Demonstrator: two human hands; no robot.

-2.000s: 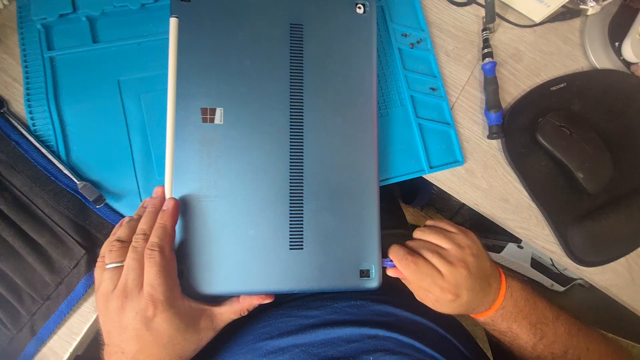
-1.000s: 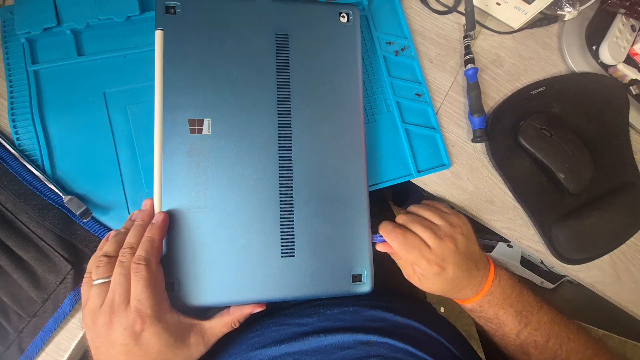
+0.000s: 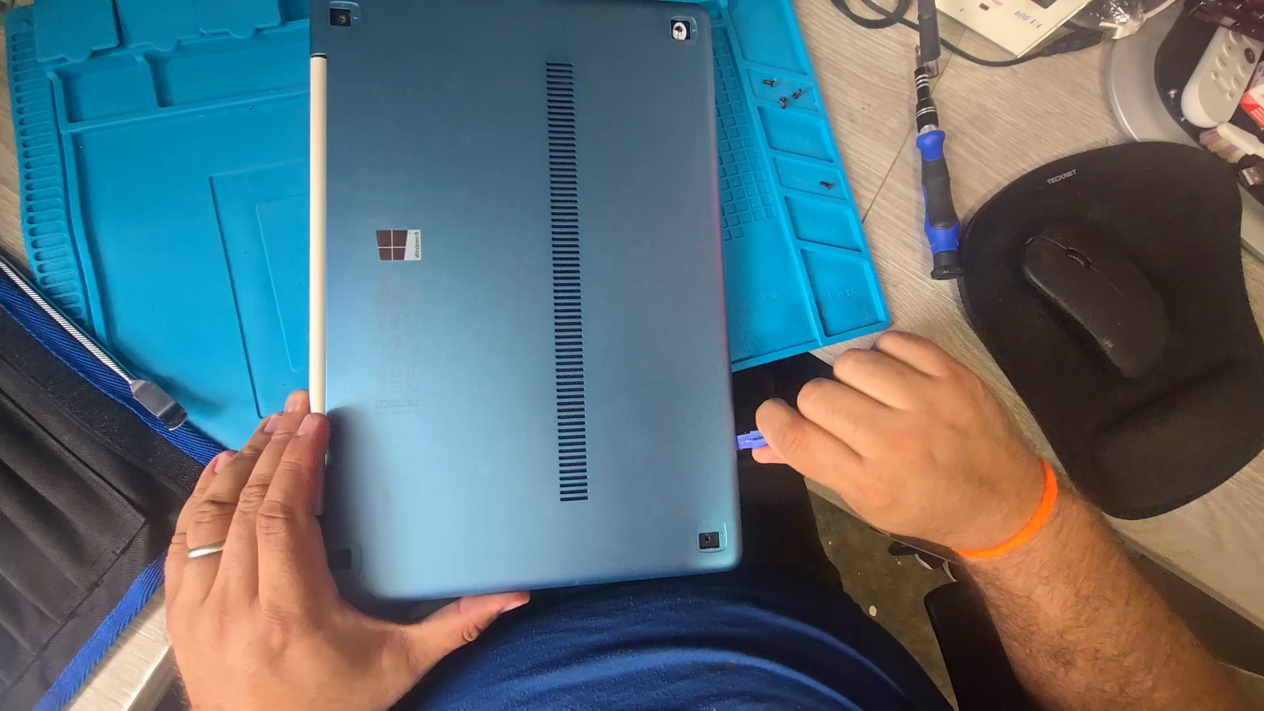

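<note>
A blue laptop point(image 3: 474, 326) lies underside up, partly over a turquoise silicone repair mat, with its near edge by my shirt. A long vent slot point(image 3: 568, 286) runs down its base, and open screw recesses show at corners. My left hand point(image 3: 286, 553) grips its lower left corner, fingers along the pale hinge strip point(image 3: 318, 237) and thumb at the near edge. Between the thumb and fingers of my right hand point(image 3: 889, 434) is a small blue plastic pry tool point(image 3: 750, 440), its tip at the laptop's right edge. Whether the tip is inside the seam I cannot tell.
The turquoise repair mat point(image 3: 168, 207) holds several small screws point(image 3: 790, 97) in its right compartments. Right of it lie a blue and black screwdriver point(image 3: 938, 202) and a black mouse point(image 3: 1096, 296) on a mouse pad point(image 3: 1126, 444). A black case with blue trim point(image 3: 79, 474) is at left.
My right hand and the pry tool were near the laptop's lower right corner two seconds ago; they are now higher along its right edge. My left hand still holds the lower left corner.
</note>
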